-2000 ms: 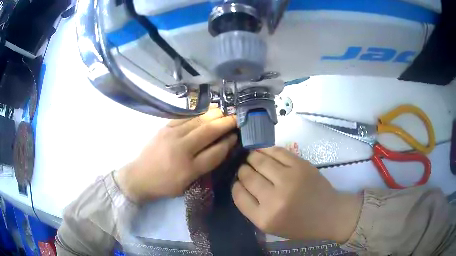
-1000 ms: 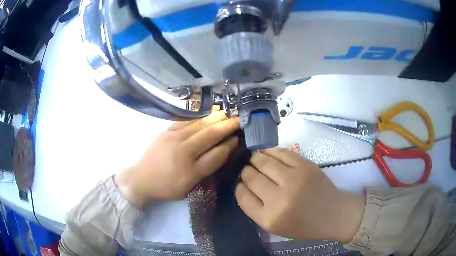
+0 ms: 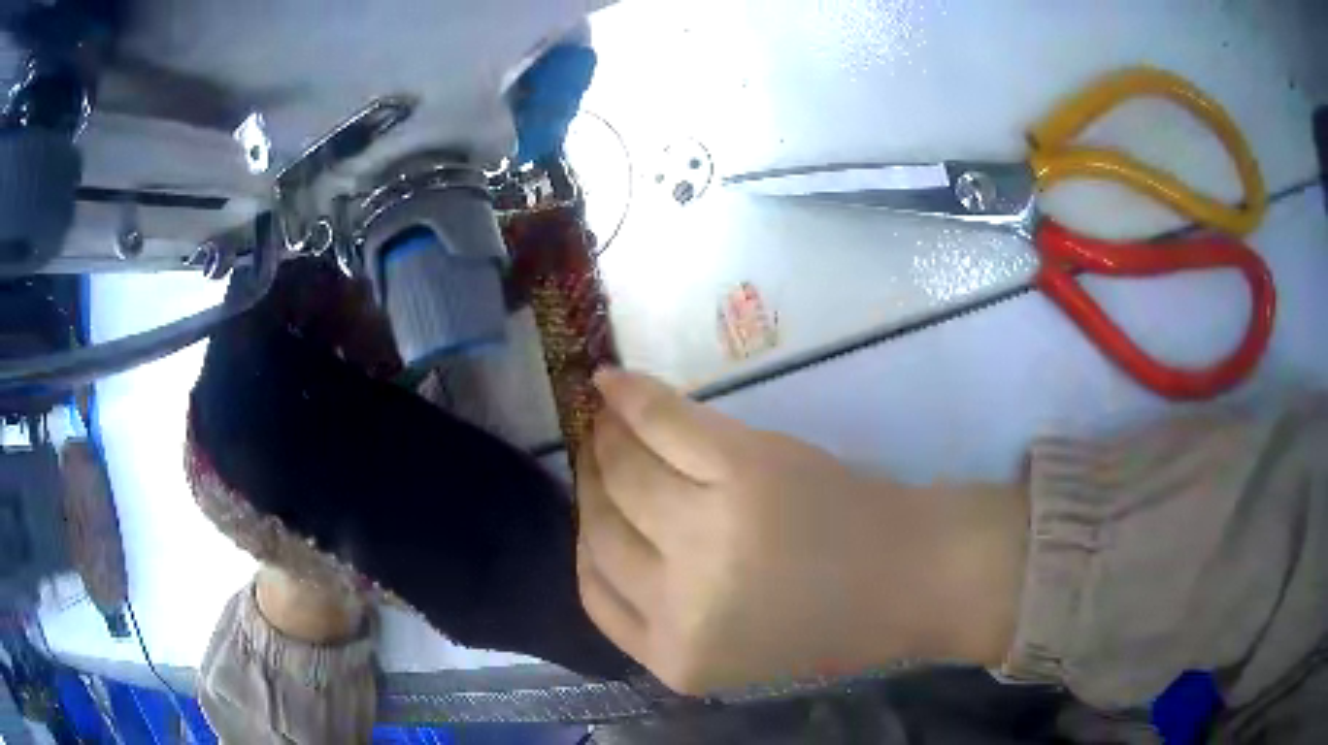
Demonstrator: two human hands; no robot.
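The wide band [image 3: 393, 510] shows its black backing, with a tweed edge at lower left, and curves from under the machine head towards my right hand. The narrow tweed strip [image 3: 565, 313] runs from near the presser foot down to my right fingertips. My right hand [image 3: 772, 539] pinches the narrow strip at the right of the band. My left hand [image 3: 306, 604] is mostly hidden behind the wide band; only its wrist part shows, so its fingers cannot be seen. The grey-blue tension dial [image 3: 444, 299] hangs in front of the needle area and hides part of the work.
Scissors with one yellow and one red handle [image 3: 1158, 259] lie right of the needle, blades pointing left. The sewing machine head [image 3: 364, 73] fills the upper left. A ruler-marked table edge [image 3: 510, 699] runs along the bottom. A brown oval piece [image 3: 91, 524] is at far left.
The view has shifted towards the machine's needle side. The wide band has moved left and lifted over my left hand. My right hand now holds the narrow strip, which has come into view.
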